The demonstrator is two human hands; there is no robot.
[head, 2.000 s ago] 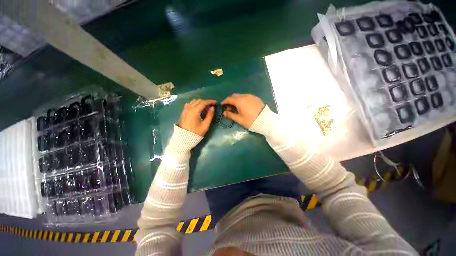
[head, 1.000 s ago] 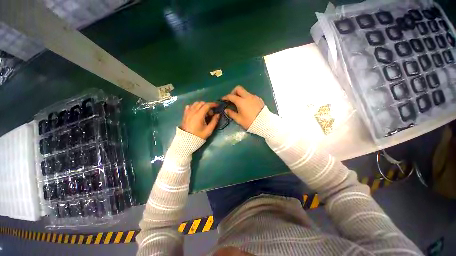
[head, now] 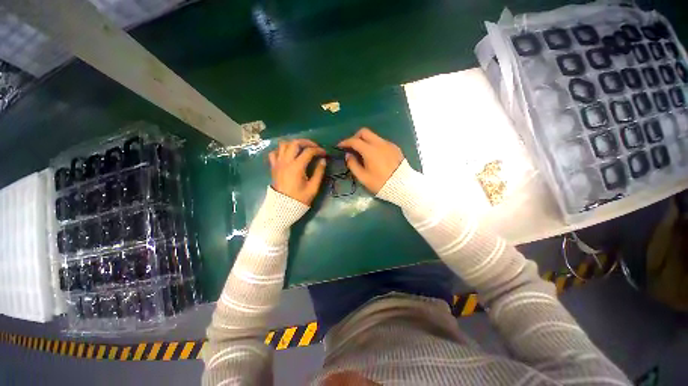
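My left hand and my right hand face each other over the green mat. Both hold a small black frame between their fingertips; the fingers partly hide it. Another black square frame with an open centre lies on the mat just below it, close to or touching the held one. I cannot tell whether a tool is in either hand.
A clear tray of black frames stands left, with a white foam block beyond. A pale post rises at upper left. Right are a white sheet, a brass pile and a white blister tray with black frames.
My hands have moved slightly apart and up from the lower frame, which now shows more openly below the fingers. The camera view has shifted slightly.
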